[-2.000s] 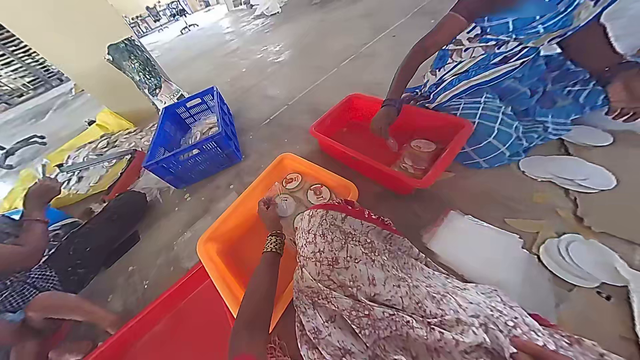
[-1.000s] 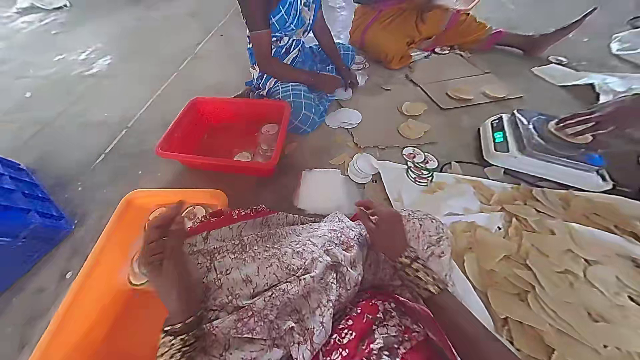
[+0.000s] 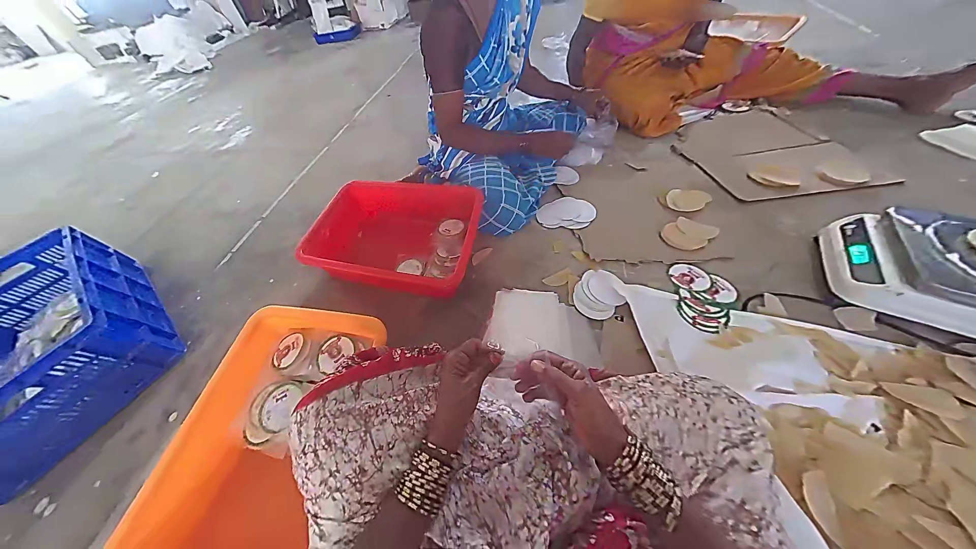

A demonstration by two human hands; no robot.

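My left hand (image 3: pixel 467 381) and my right hand (image 3: pixel 560 385) are close together above the patterned cloth on my lap. Between their fingers is a clear plastic bag (image 3: pixel 518 366), pinched near its edge. Just beyond them a stack of clear plastic bags (image 3: pixel 526 320) lies on the floor. White paper discs (image 3: pixel 598 293) lie beside that stack. Printed round labels (image 3: pixel 701 293) sit in a pile on the white sheet. To my left, the orange tray (image 3: pixel 221 381) holds several packets with round labels (image 3: pixel 278 408).
A red tub (image 3: pixel 343 263) with a few packets stands ahead, a blue crate (image 3: pixel 91 366) at left. Two people sit beyond. At right are a weighing scale (image 3: pixel 862 286) and thin tan discs (image 3: pixel 877 457) heaped on a white sheet (image 3: pixel 656 328). Cardboard (image 3: pixel 770 152) lies on the floor.
The view has swung far to the right since the oldest frame. My left hand has left the packets in the orange tray, and both hands have come together over my lap with a clear bag.
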